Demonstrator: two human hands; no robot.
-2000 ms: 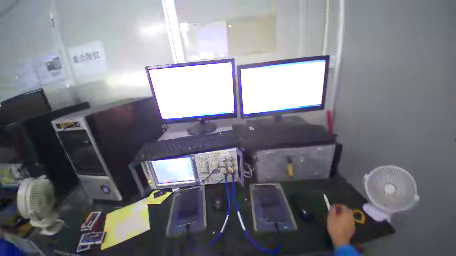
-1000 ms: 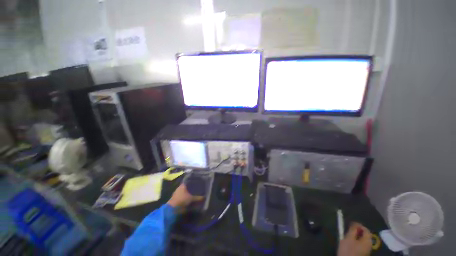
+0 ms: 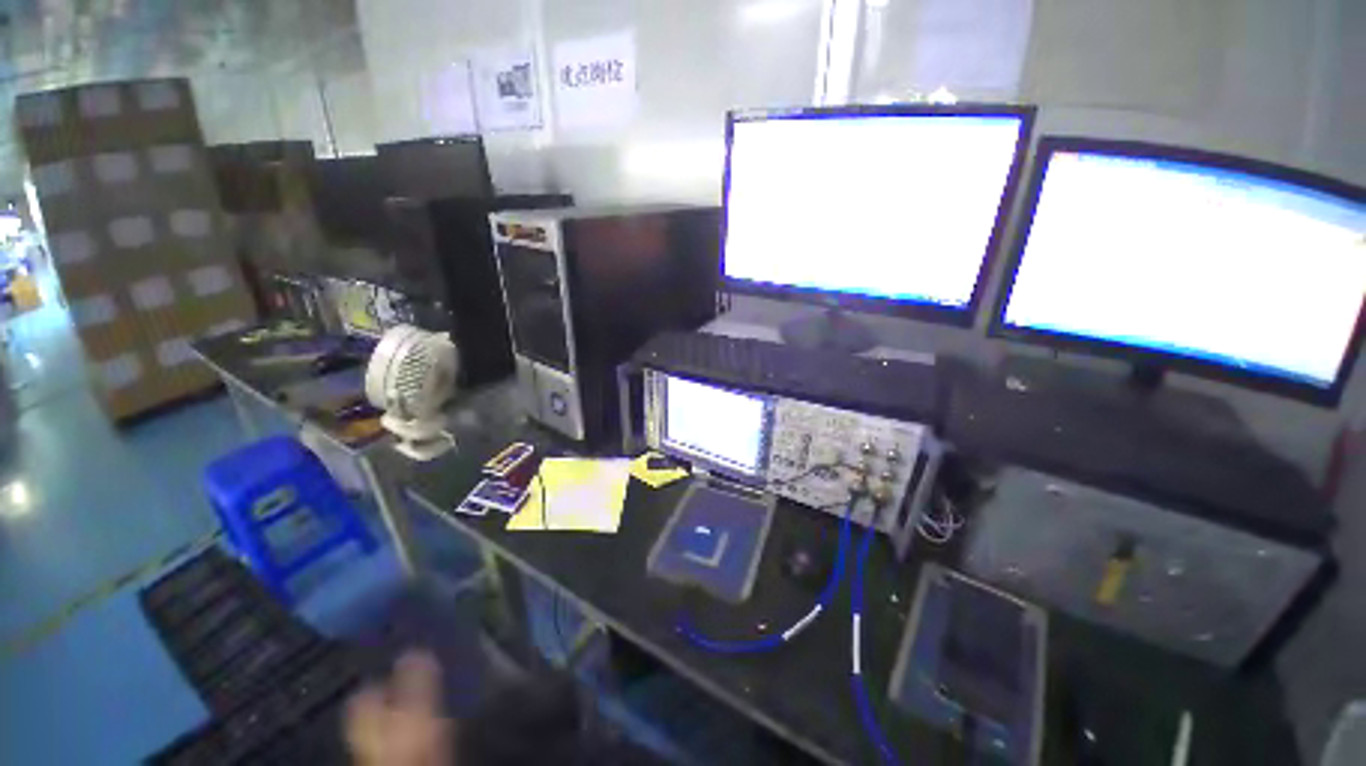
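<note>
My left hand [image 3: 402, 721] is at the bottom left, strongly blurred, low beside the bench. It holds a dark slab [image 3: 427, 641] that looks like a mobile phone; its details are lost in the blur. The left coupler plate [image 3: 715, 539] lies on the bench with no phone on it and a small white mark at its centre. The right coupler plate [image 3: 1031, 691] has a dark phone [image 3: 971, 659] on it. My right hand is out of the picture.
Black trays [image 3: 240, 636] lie on the floor at left, near a blue stool [image 3: 285, 509]. A fan [image 3: 412, 382], yellow paper [image 3: 574, 494] and cards [image 3: 499, 482] are at the bench's left. Blue cables [image 3: 857, 614] loop from the tester [image 3: 809, 449]. A mouse [image 3: 806, 560] sits between the plates.
The view has turned left and down. My left hand has left the left plate and moved down to the left with the dark slab. The right hand has gone out of view.
</note>
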